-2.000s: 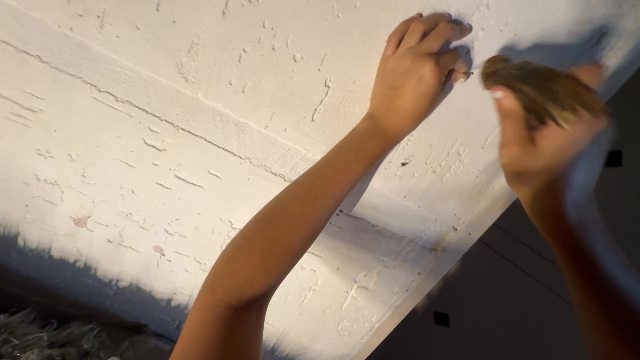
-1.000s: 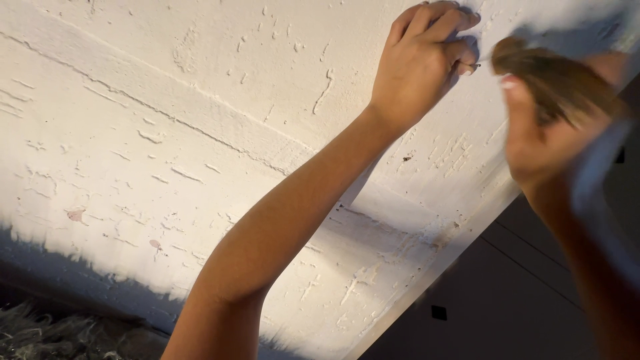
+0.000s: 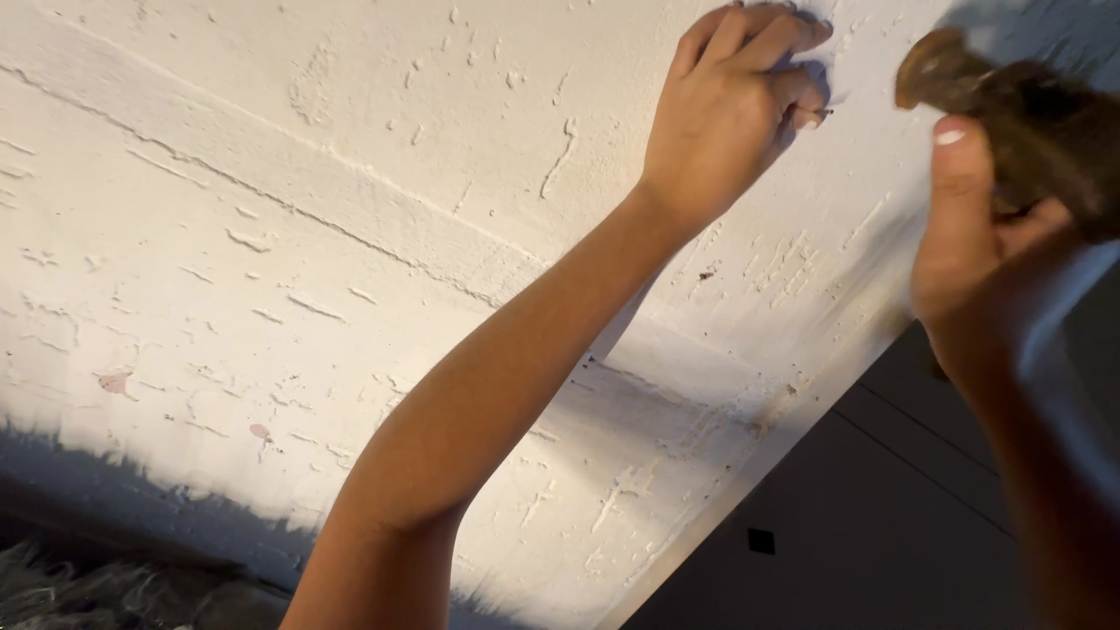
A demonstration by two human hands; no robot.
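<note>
My left hand (image 3: pixel 731 109) rests against a white painted wall (image 3: pixel 455 201) with raised, rough paint. Its thumb and forefinger pinch a small thin nail (image 3: pixel 827 111), whose dark end sticks out to the right. At the upper right my right hand (image 3: pixel 980 219) grips a brown object (image 3: pixel 1041 131), blurred, with a rounded knob at its left end; its material and kind are not clear. That knob is a short way to the right of the nail, apart from it. The nail's other end is hidden by my fingers.
The wall's edge (image 3: pixel 761 437) runs diagonally at the lower right, beside a dark surface (image 3: pixel 866 516) with thin lines and a small black square (image 3: pixel 761 541). A long crack (image 3: pixel 324 223) crosses the wall. Dark, fluffy material (image 3: pixel 96 595) shows at the lower left.
My left hand stays at the same place on the wall. The brown object in my right hand has moved a little away from my left hand, towards the right.
</note>
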